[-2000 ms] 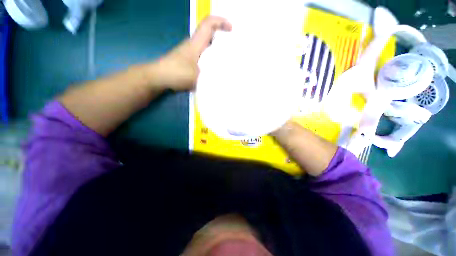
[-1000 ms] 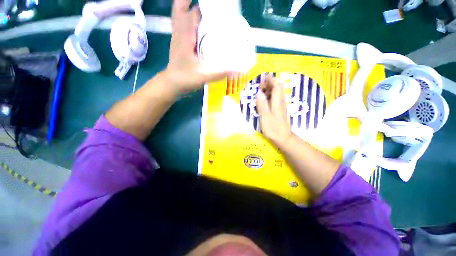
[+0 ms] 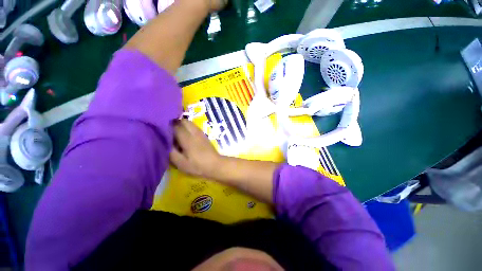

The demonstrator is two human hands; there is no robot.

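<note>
My left hand is at the top edge, mostly cut off; what its fingers hold is out of the picture. My right hand rests low over the yellow printed sheet, its fingertips partly hidden by my left sleeve. I cannot tell if it holds anything. Small white pieces lie on the sheet's striped print, just beyond my right hand. White headphones lie in a tangled pile across the sheet's right side, two slotted round cups facing up. Glare washes out the sheet beside them.
More white headphones lie along the left, and others stand at the top left. A white line curves across the dark green surface. A blue container and grey material are at the lower right.
My left hand has reached up and away, and the headphones held in it are out of view. The view has swung, shifting the sheet and pile left. My right hand stays over the sheet.
</note>
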